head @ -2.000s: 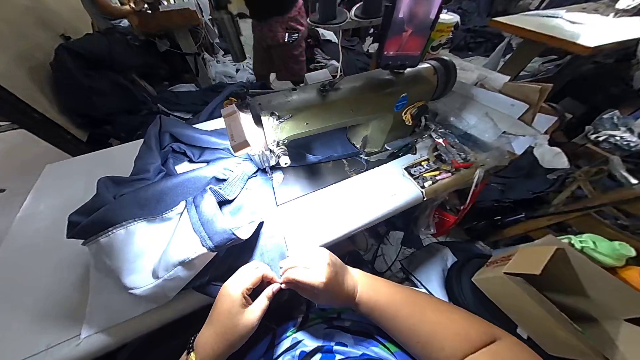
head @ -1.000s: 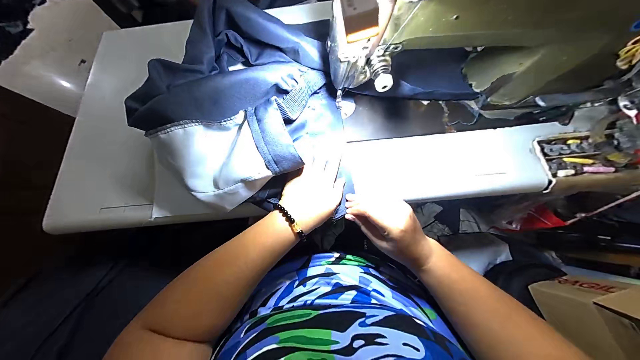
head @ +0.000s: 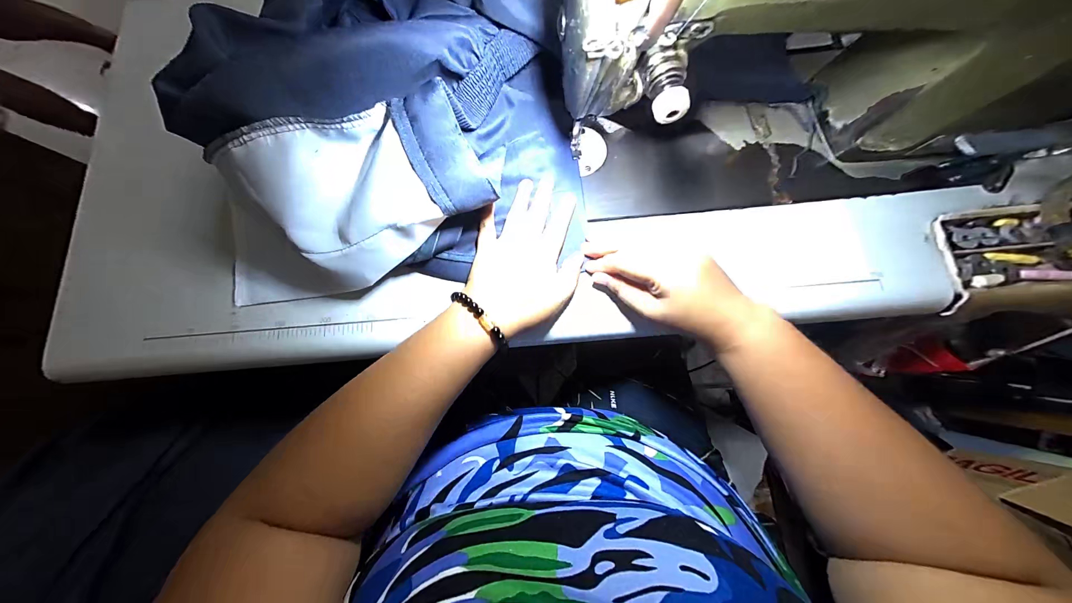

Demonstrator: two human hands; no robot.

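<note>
A navy blue fabric garment (head: 335,63) with a white pocket lining (head: 310,184) lies bunched on the white sewing table. My left hand (head: 532,260), with a black bead bracelet (head: 479,320) at the wrist, rests flat on the navy cloth, fingers spread. Thumb and fingers of my right hand (head: 662,280) pinch the right edge of that cloth, close to my left thumb. Just beyond the hands, the presser foot (head: 578,138) of an industrial sewing machine (head: 904,59) stands at the garment's right edge. Whether the foot touches the cloth is unclear.
The table (head: 209,352) has a printed ruler along its front edge. To the right, a compartment tray (head: 950,264) holds bobbins and small coloured items. A cardboard box (head: 997,473) stands low at the right. Someone's limbs may show at the top left, but this is unclear.
My left hand was pinching the cloth with my right at the table's front edge; it now lies flat on it. The view has swung down and closer to the table.
</note>
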